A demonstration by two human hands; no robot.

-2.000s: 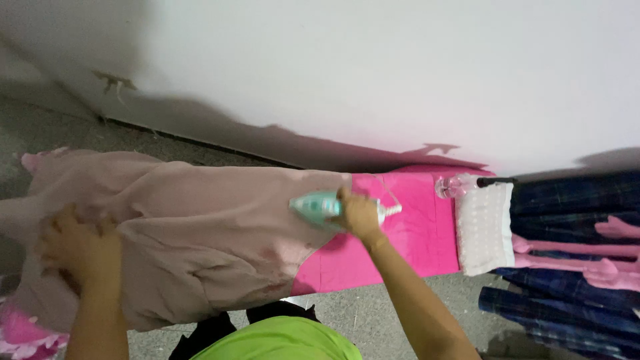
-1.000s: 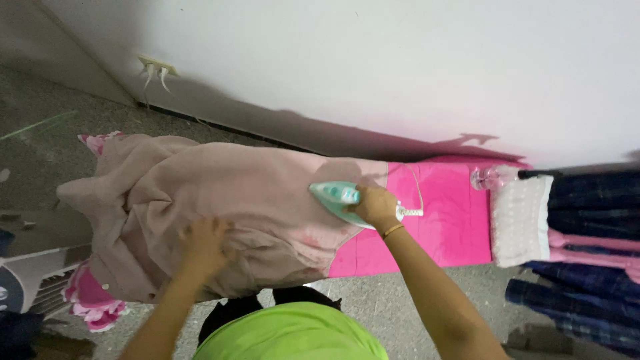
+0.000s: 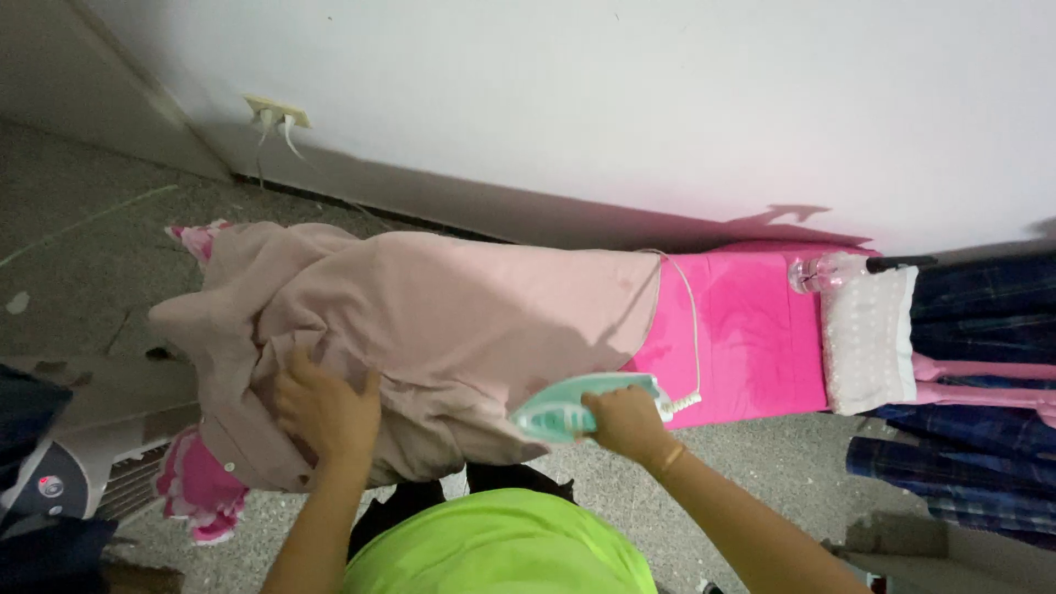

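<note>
A beige garment (image 3: 462, 289) is spread over the left and middle of a pink-covered ironing board (image 3: 751, 330), smooth toward the wall and wrinkled on the left and near edge. My left hand (image 3: 326, 404) lies on its bunched folds, fingers apart. In my right hand (image 3: 623, 421) is the handle of a mint-green clothes iron (image 3: 557, 408), its tip pointing left, at the near edge of the board where the garment's hem ends. The iron's pale cord (image 3: 695, 330) curves over the pink cover toward the wall.
A clear spray bottle (image 3: 817, 272) and folded white cloth (image 3: 868, 338) lie at the board's right end. Beyond hang dark plaid garments (image 3: 982, 313) by pink bars (image 3: 982, 370). Plugs fill a wall socket (image 3: 276, 111). A grey appliance (image 3: 78, 470) stands lower left.
The iron in my right hand has moved from the middle of the garment to its near edge. My left hand has shifted across the bunched cloth. The camera view has moved.
</note>
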